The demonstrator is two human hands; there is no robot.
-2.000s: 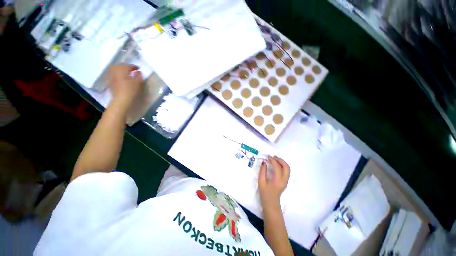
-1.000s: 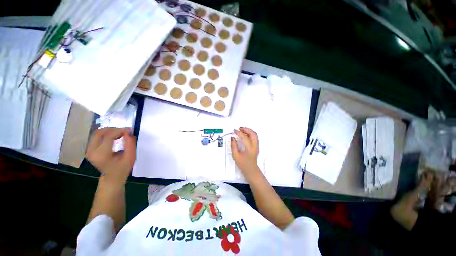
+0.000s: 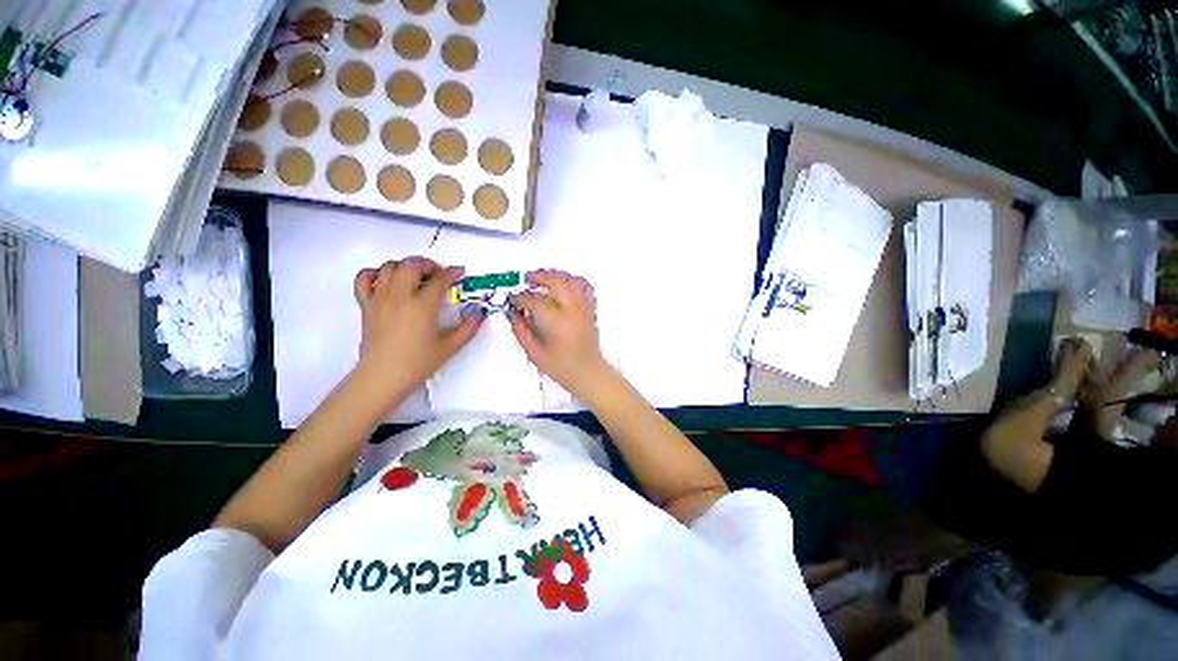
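A narrow green circuit board [image 3: 492, 280] lies over the white card [image 3: 485, 378] on the large white sheet, with a small yellow part at its left end and thin leads below it. My left hand [image 3: 411, 316] is at the board's left end, its fingertips on the yellow part and the leads. My right hand [image 3: 558, 320] is at the board's right end, its fingertips on the small wired parts. The fingers hide part of the wired pieces. I cannot tell whether a white pad is between the left fingers.
A clear box of white pads [image 3: 200, 304] is at left. A tray with round brown recesses [image 3: 394, 110] and stacked white cards [image 3: 123, 116] are at upper left. Crumpled tissue [image 3: 672, 127] is at the back. Cards with modules [image 3: 827, 291] lie on brown board [image 3: 771, 381]. Another person's arms [image 3: 1033, 433] show at right.
My left hand has moved from the pad box to the board's left end. My right hand stays at the right end, now gripping nearer the parts. The camera view has turned and shifted.
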